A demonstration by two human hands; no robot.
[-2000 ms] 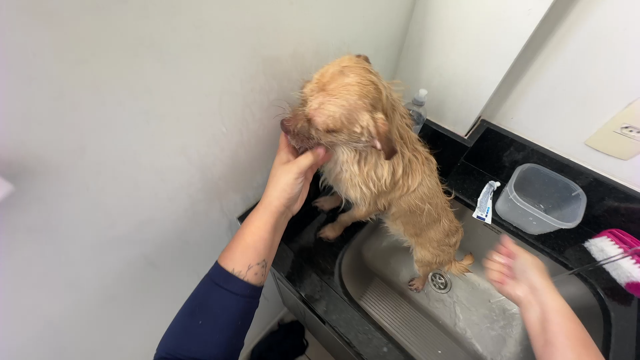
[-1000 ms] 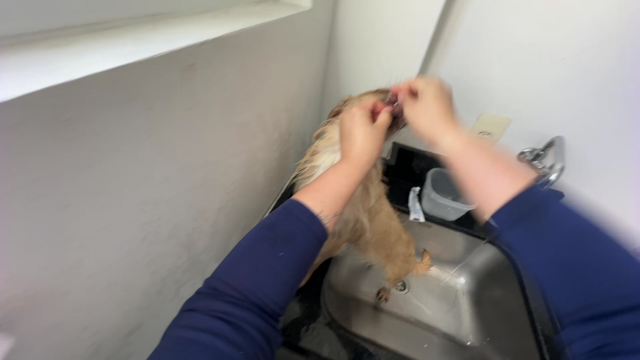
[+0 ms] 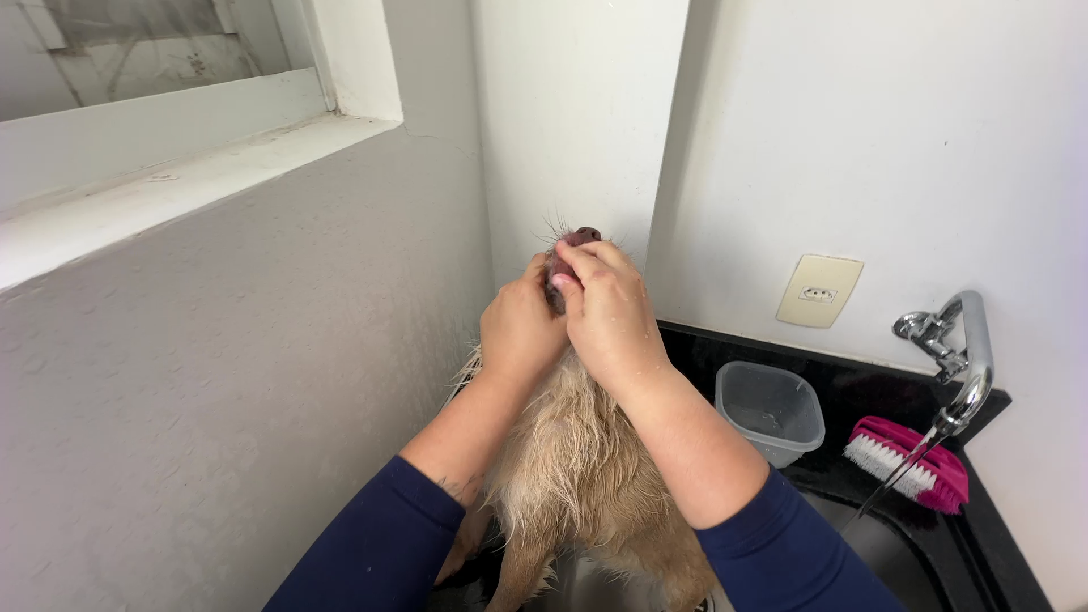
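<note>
A wet, tan, long-haired dog (image 3: 578, 450) is upright at the sink, its muzzle raised and its nose pointing up. My left hand (image 3: 523, 327) holds the side of the dog's muzzle and jaw. At the front of the muzzle, my right hand (image 3: 608, 302) has its thumb and fingers at the dog's lips. Both hands and forearms are wet and cover most of the head, so the eyes and ears are hidden.
A clear plastic tub (image 3: 769, 408) stands on the black stone counter (image 3: 697, 348). Right of it lies a pink brush with white bristles (image 3: 909, 463). Water runs from a chrome faucet (image 3: 977, 365) into the steel sink (image 3: 884, 544). A wall outlet (image 3: 819, 291) and a window ledge (image 3: 212, 183) are nearby.
My right hand, over the sink two seconds ago, is now at the dog's muzzle beside my left hand. The muzzle now points up. The view has shifted considerably.
</note>
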